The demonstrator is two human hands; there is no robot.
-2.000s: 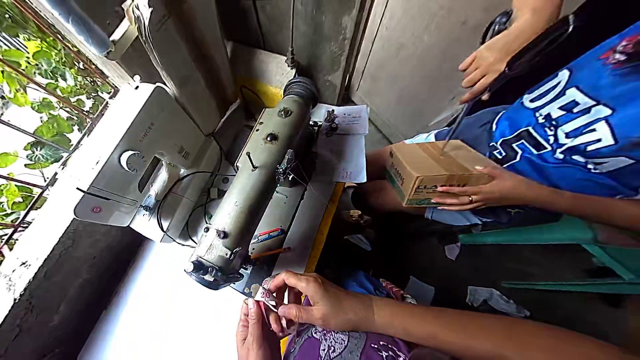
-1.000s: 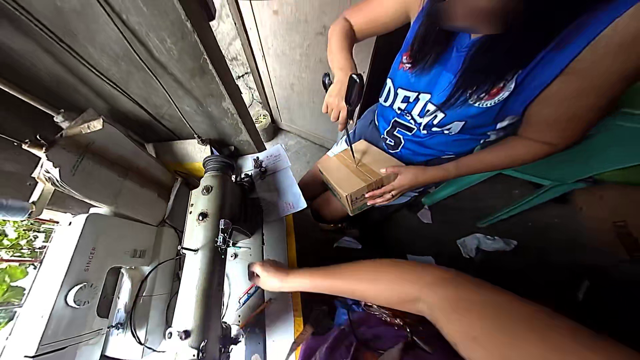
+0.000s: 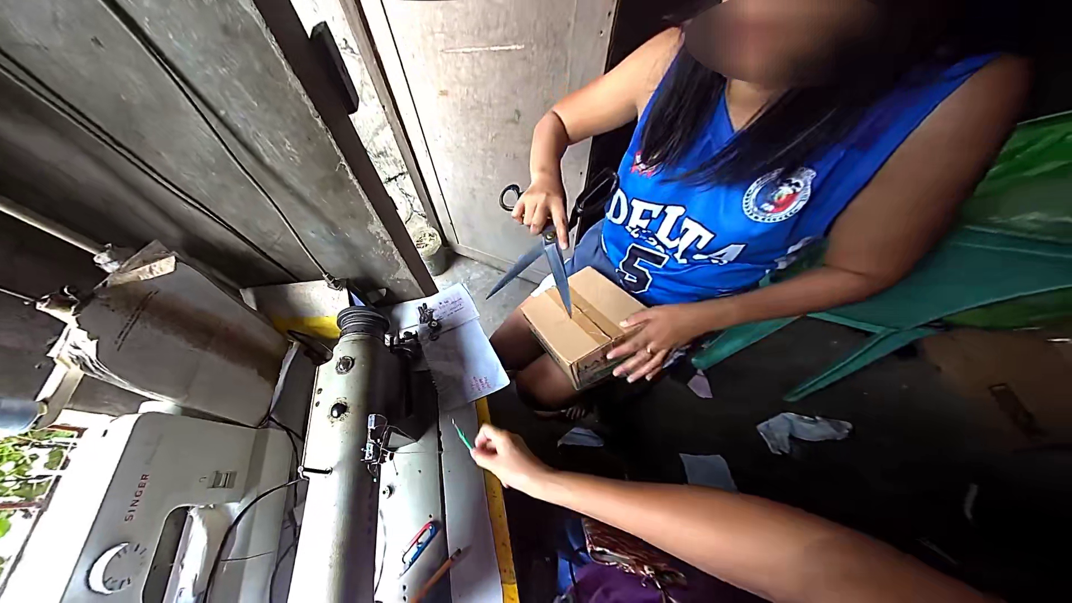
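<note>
My right hand point(image 3: 507, 459) reaches in over the yellow table edge, its fingers closed on a small green tool point(image 3: 461, 435) with a thin tip, possibly a seam ripper. My left hand is out of sight. Left of the hand stands an industrial sewing machine point(image 3: 335, 452). On its bed lie thread snips point(image 3: 418, 544) with a blue and red handle and an orange pencil point(image 3: 440, 573). Papers with handwriting point(image 3: 461, 360) lie behind, at the far end of the table.
A seated person in a blue jersey point(image 3: 695, 209) holds open scissors point(image 3: 553, 260) against a taped cardboard box point(image 3: 586, 322). A white Singer sewing machine point(image 3: 167, 502) stands at the left. Cloth scraps point(image 3: 800, 431) lie on the floor beside a green plastic chair point(image 3: 938, 276).
The view has swung toward the seated person. My hands were together at a small piece; now only my right shows, holding the green tool. The person's scissors have opened over the box.
</note>
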